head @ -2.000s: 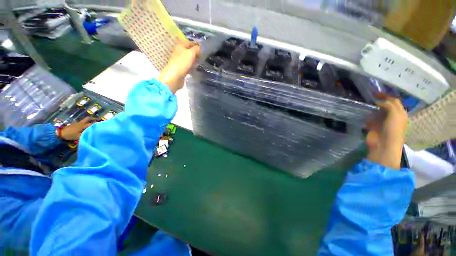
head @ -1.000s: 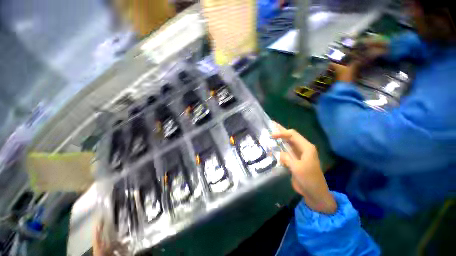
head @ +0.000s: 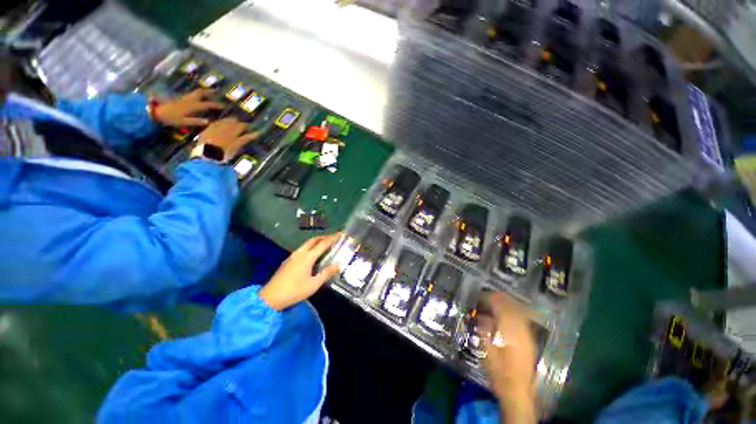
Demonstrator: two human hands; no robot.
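Observation:
A clear blister tray (head: 338, 283) lies on the green bench in front of me, with two rows of black phones (head: 470, 231), backs up, silvery bays and small orange side marks showing. My left hand (head: 302, 272) holds the tray's near left corner, thumb and fingers at the edge. My right hand (head: 512, 344) is blurred, over the near row's right end, partly covering a phone; whether it grips one cannot be told.
Ribbed stacked trays (head: 522, 137) stand behind, phones on top. Left are loose green, red, white and black batteries (head: 317, 132), white scraps (head: 325, 199) and a white board (head: 307, 50). A neighbour's hands (head: 217, 137) work over phones with lit screens. Another person's sleeve (head: 655, 406) shows lower right.
The tray of phones was held up in both hands, one second ago; now it lies on the bench before the stack. My right hand has come over the near row. The view has swung left.

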